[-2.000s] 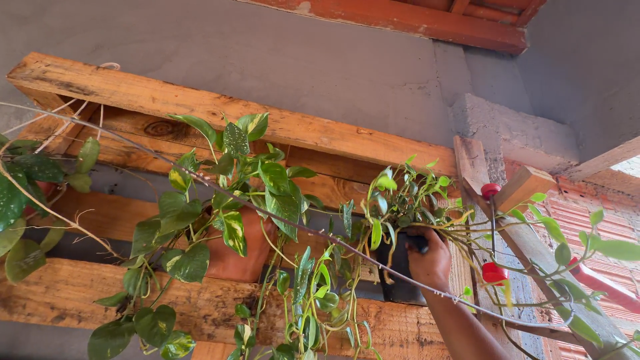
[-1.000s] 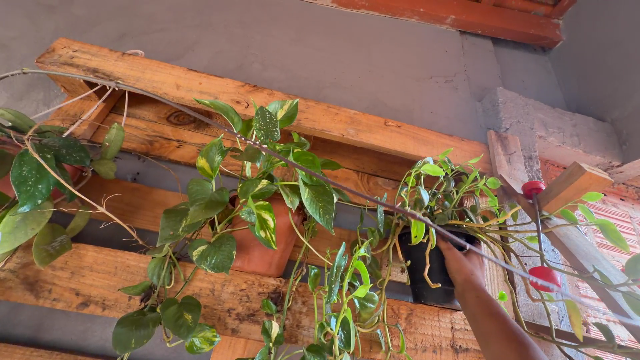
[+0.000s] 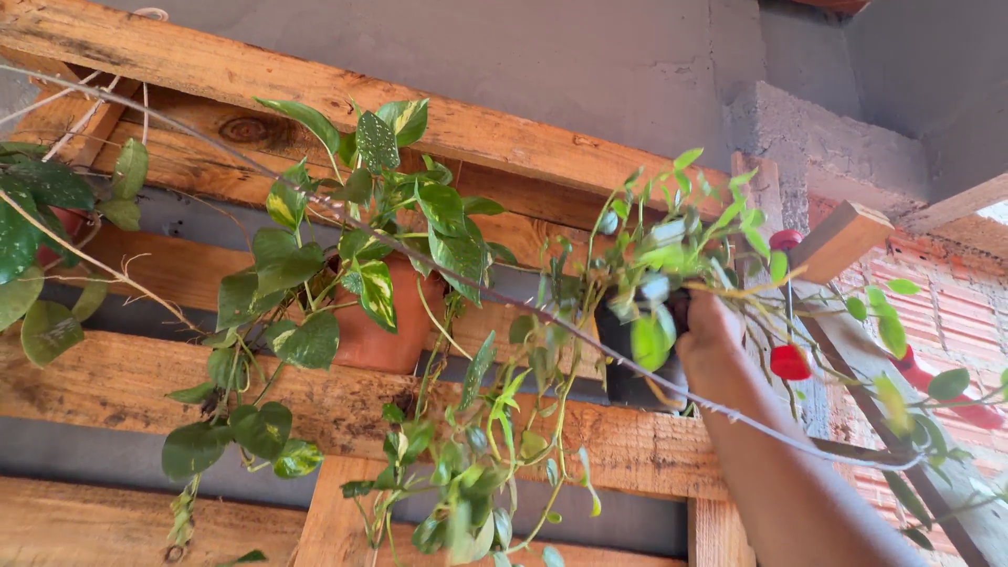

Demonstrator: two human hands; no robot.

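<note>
A forearm rises from the lower right to my right hand (image 3: 709, 323), which grips the upper right side of a black plastic plant pot (image 3: 642, 366); leaves partly cover the fingers. The pot sits on a slat of the wooden pallet rack (image 3: 504, 413). Green vines (image 3: 669, 244) spill from it, their upper leaves blurred. Left of it stands a terracotta-coloured pot (image 3: 382, 323) with a variegated pothos (image 3: 295, 264). My left hand is not in view.
A thin long stem (image 3: 504, 295) crosses in front of the plants and rack. Red bird-feeder-like pieces (image 3: 790, 362) hang on a wire at right, beside a jutting wooden beam (image 3: 843, 240). Another potted plant (image 3: 47, 228) is at far left. A brick wall (image 3: 937, 291) stands behind.
My right hand has stayed at the black pot's upper side, and the vines above it now blur with motion. The view has shifted somewhat.
</note>
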